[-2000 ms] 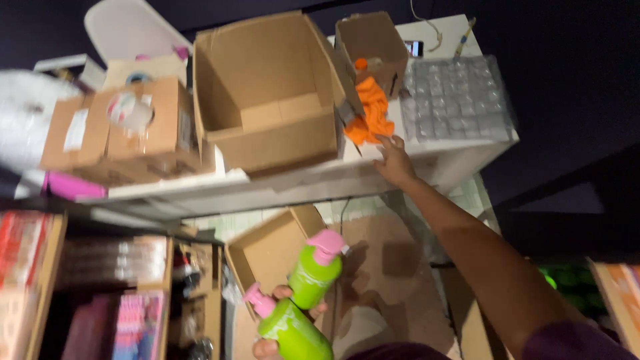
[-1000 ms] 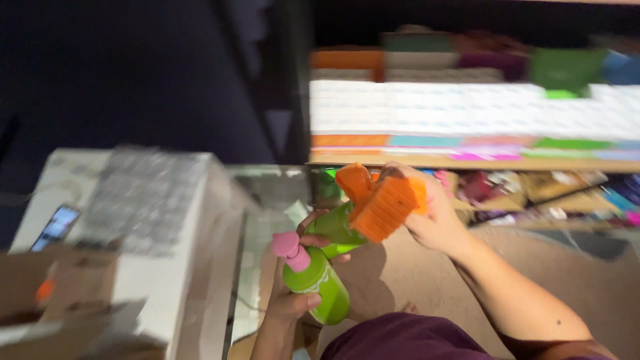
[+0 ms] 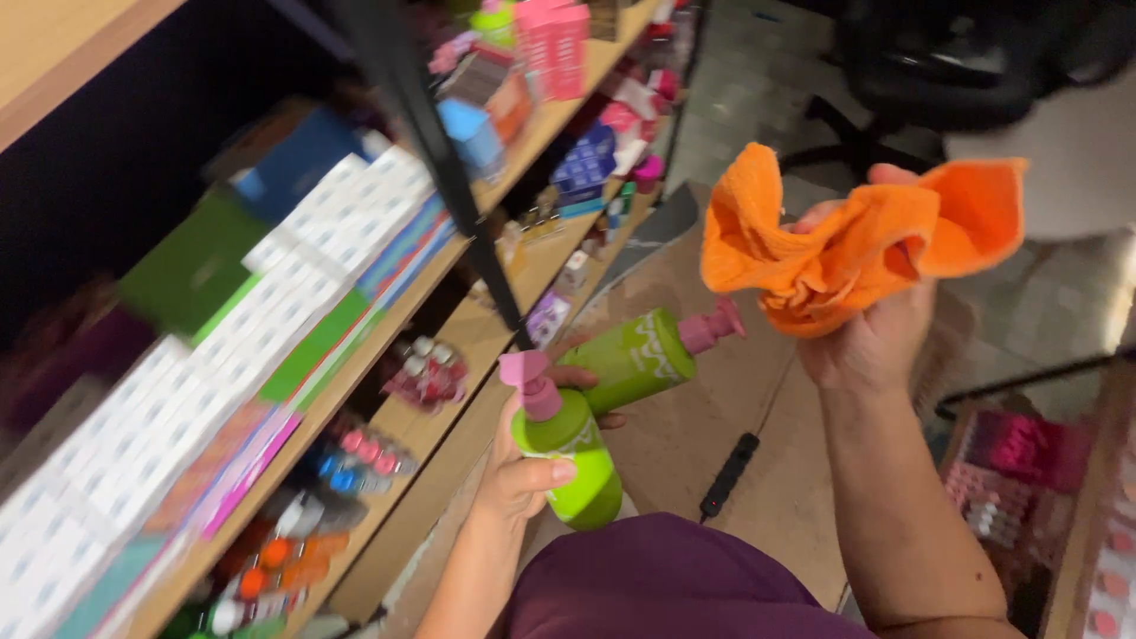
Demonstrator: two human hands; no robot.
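Note:
Two green pump bottles with pink pump heads are in my left hand (image 3: pixel 524 475). The nearer bottle (image 3: pixel 577 453) is upright and slightly tilted, with my thumb across its front. Behind it the other bottle (image 3: pixel 632 359) leans over to the right, my fingers around its base end. Up at the right, my right hand (image 3: pixel 865 342) is closed on a bunched orange cloth (image 3: pixel 843 253), which hides most of its fingers. A gap separates the cloth from both bottles.
Wooden shelves (image 3: pixel 426 355) on the left hold white boxes (image 3: pixel 213 382), small bottles and packets. A black office chair (image 3: pixel 941 80) stands at the top right. A black power strip (image 3: pixel 729 475) lies on the brown floor covering. At the lower right is another shelf (image 3: pixel 1078 532) with pink items.
My right hand, at the orange cloth on the white table two seconds ago, now holds it up, apart from the bottles. The view has swung away from the table to the shelves.

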